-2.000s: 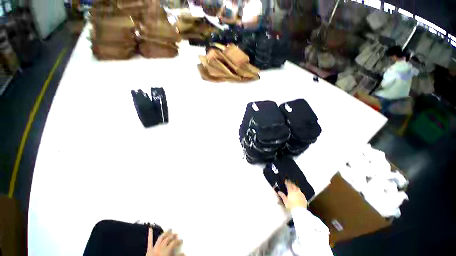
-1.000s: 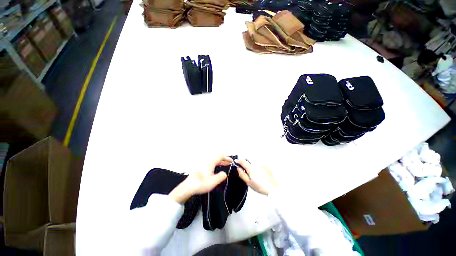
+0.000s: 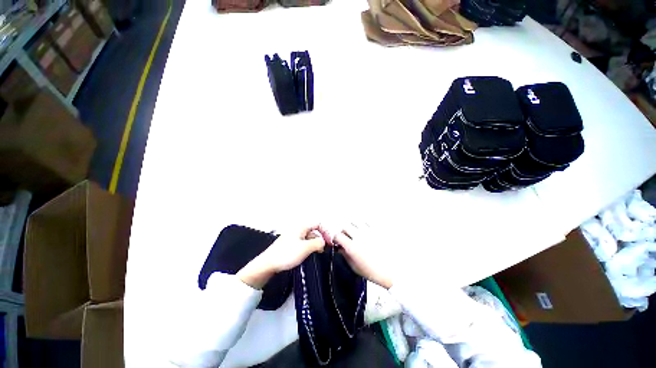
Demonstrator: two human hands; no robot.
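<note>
A black zippered bag (image 3: 327,309) stands on end at the table's near edge, tilted towards me, with pale zipper lines running down it. My left hand (image 3: 298,248) grips its top end from the left. My right hand (image 3: 356,251) grips the same end from the right, and the fingertips of both hands almost meet at the zipper. Another black bag (image 3: 237,251) lies on the table at the left, partly hidden under my left forearm. Whether the bag in my hands is filled cannot be seen.
Plump black bags (image 3: 489,104) are stacked at right on the white table (image 3: 216,158). Two thin black bags (image 3: 291,83) stand farther up. Brown fabric pieces (image 3: 417,25) lie at the back. A green crate (image 3: 503,298) and carton (image 3: 561,287) hold white wads. Open cartons (image 3: 61,266) are at left.
Between one second ago and now, the held bag has come nearer to me and sits lower in view. Both hands stay at its top end. Earlier, my right hand was on a bag beside the stacks.
</note>
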